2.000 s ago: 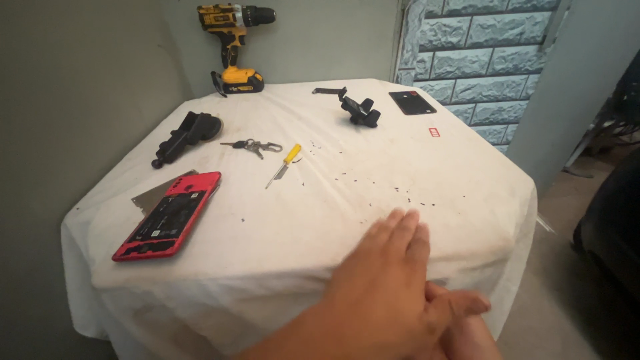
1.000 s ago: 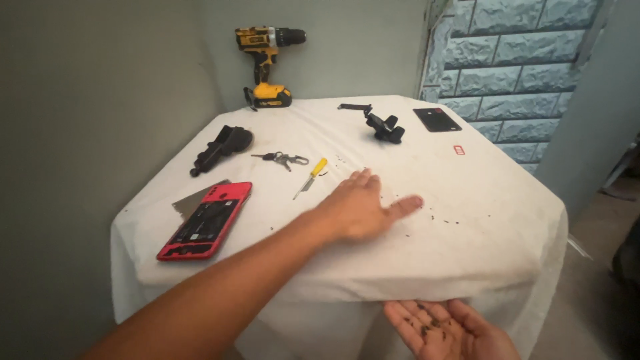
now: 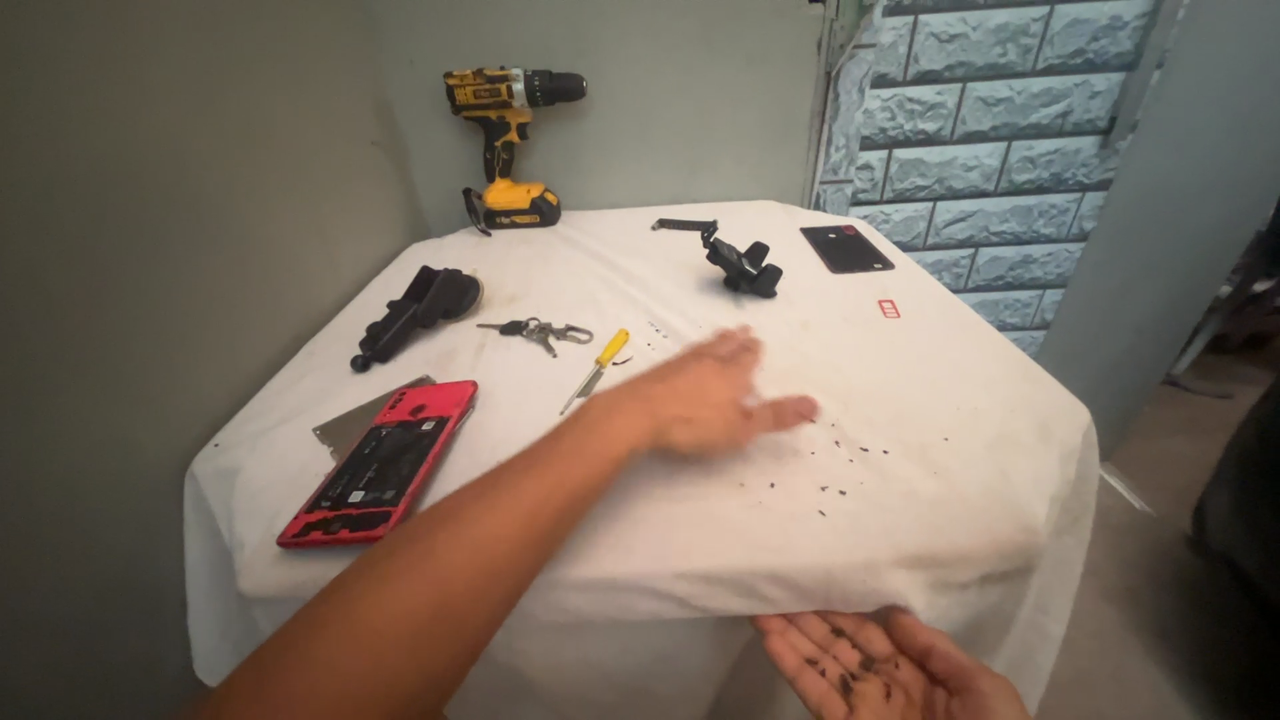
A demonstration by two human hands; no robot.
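Note:
My left hand (image 3: 705,395) is palm down over the white tablecloth, blurred, its thumb out to the right and nothing in its grasp. Small dark bits (image 3: 842,491) are scattered on the cloth to its right. Below the table's front edge, my right hand (image 3: 880,670) is turned palm up and holds more dark bits on its palm and fingers. A yellow-handled screwdriver (image 3: 611,348) lies left of my left hand, with a small blade-like piece beside it. Near my left forearm, a red smartphone (image 3: 378,465) with its battery exposed rests partly on a thin grey metal plate (image 3: 352,425).
A yellow and black cordless drill (image 3: 505,150) stands at the back. Keys with a carabiner (image 3: 540,332) and a black suction mount (image 3: 420,310) lie at left. Towards the back right are a black clamp holder (image 3: 742,265), a dark phone back panel (image 3: 846,249) and a small red frame (image 3: 889,309).
Two seconds ago my hands were close together near the front edge. My left hand has since moved left over the cloth, and my right hand now shows its palm with bits on it.

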